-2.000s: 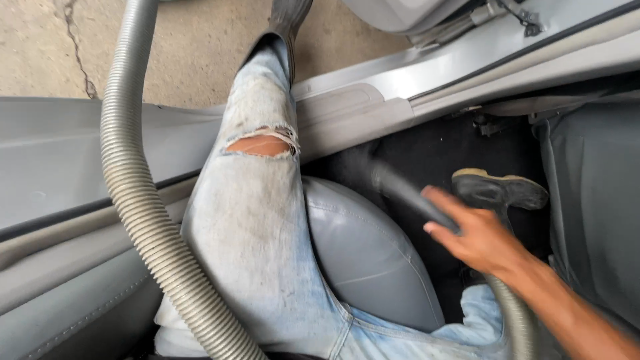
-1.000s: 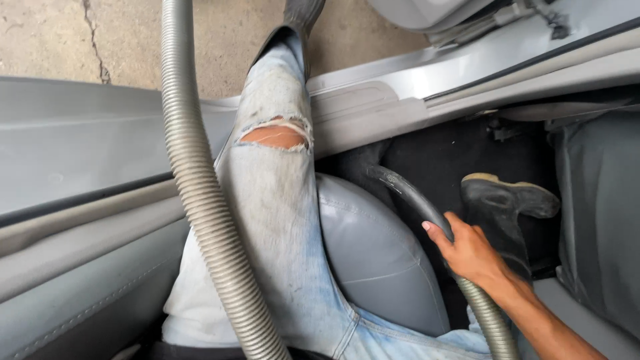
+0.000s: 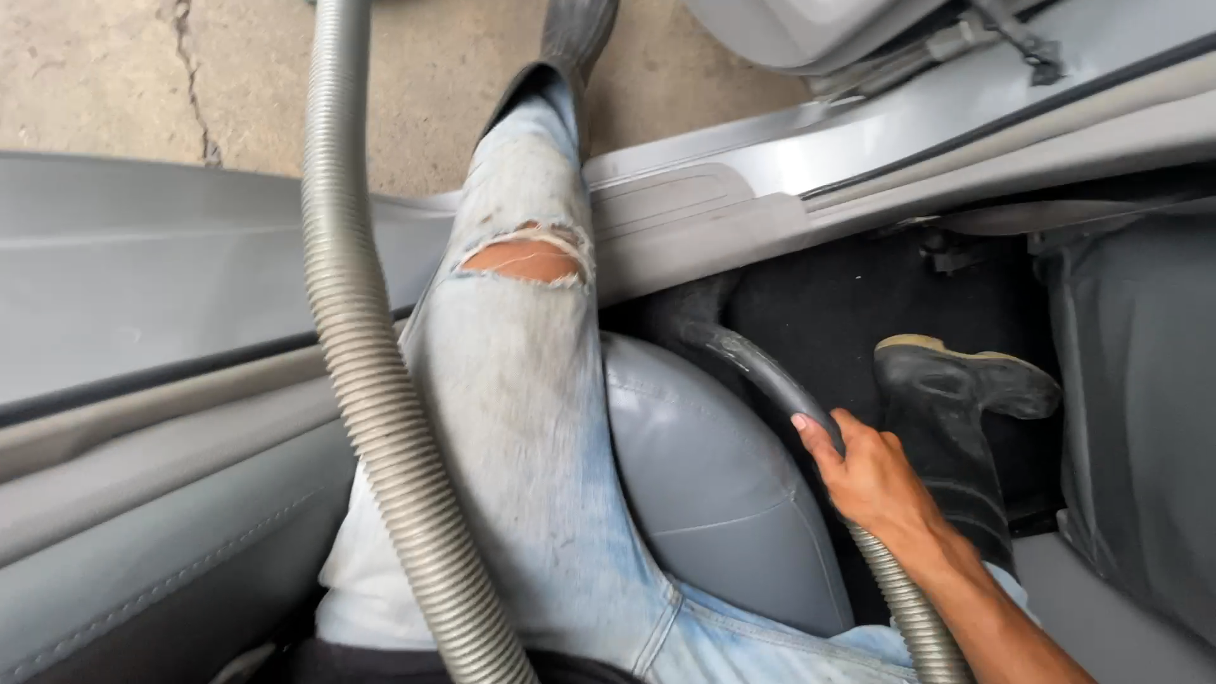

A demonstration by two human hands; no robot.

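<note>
My right hand (image 3: 869,470) is closed around the curved black wand (image 3: 765,370) of a vacuum cleaner, near where it joins the ribbed grey hose (image 3: 898,579). The wand's far end reaches down to the dark carpet (image 3: 826,294) of a car's footwell, beside the door sill; its tip is hard to make out in the shadow. A length of ribbed hose (image 3: 356,313) also runs from the top of the view down across my left thigh. My left hand is out of view.
A grey leather seat cushion (image 3: 712,484) lies between my legs in torn jeans (image 3: 513,408). One black rubber boot (image 3: 940,408) stands in the footwell, the other (image 3: 575,38) outside over cracked concrete (image 3: 256,85). The plastic sill (image 3: 684,214) and a dark seat back (image 3: 1140,408) border the footwell.
The wand was blurred in motion two seconds ago and now shows sharply, still in my right hand. The hose across my thigh has shifted against the leg. The view has moved slightly.
</note>
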